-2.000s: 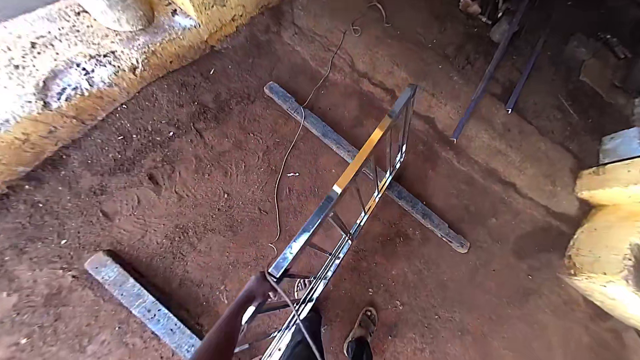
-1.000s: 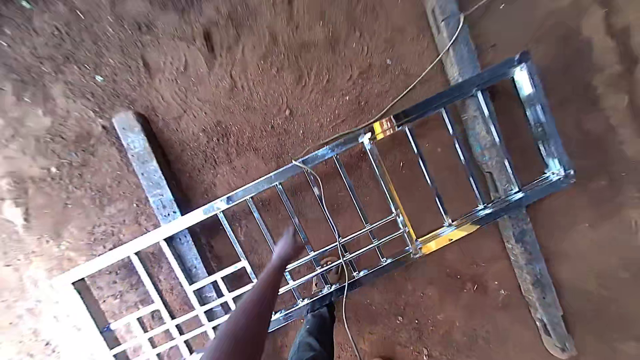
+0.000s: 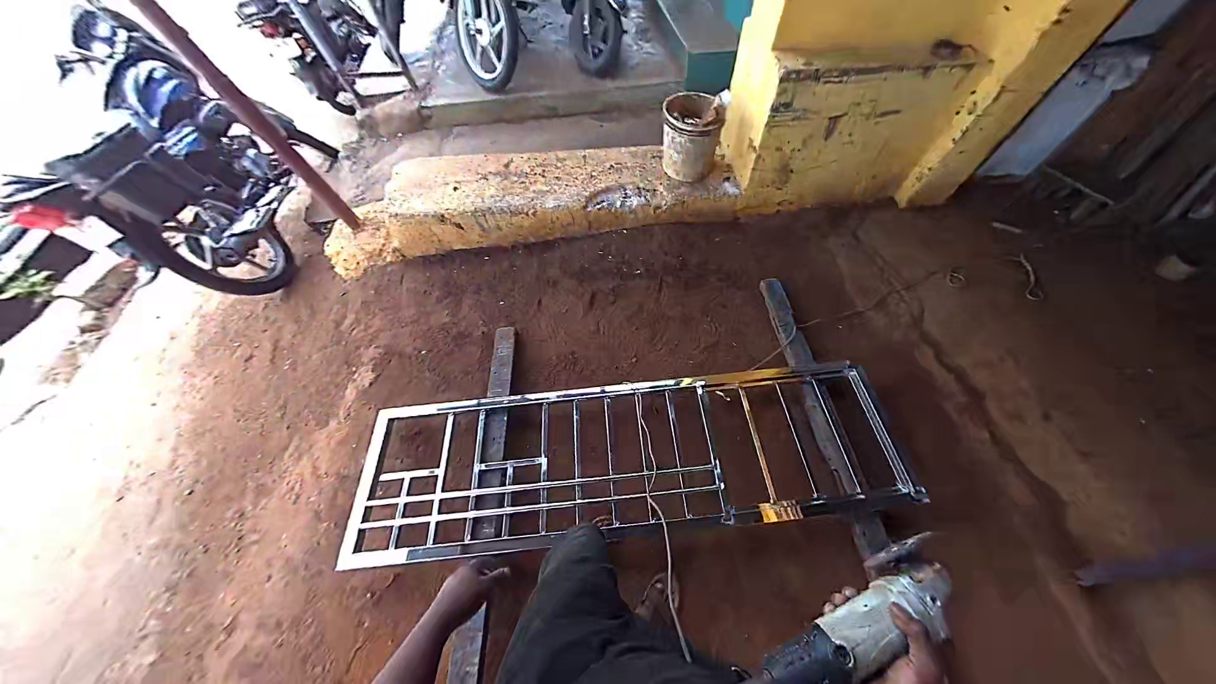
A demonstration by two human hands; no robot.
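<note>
A shiny metal frame with crossbars lies flat across two bars, a left one and a right one, on the dirt floor. My left hand is at the frame's near edge, left of my knee; whether its fingers grip anything is unclear. At the lower right my right hand holds an angle grinder with its disc toward the frame's near right corner, apart from it. A thin cable runs across the frame and down beside my leg.
A low yellow wall runs behind the frame, with a dirty bucket on it beside a yellow pillar. Motorcycles stand beyond a slanting pole at the upper left. A metal bar lies at the right.
The frame stood tilted on edge two seconds ago and now lies flat across the bars. The grinder in my right hand has come into view. The view has swung widely.
</note>
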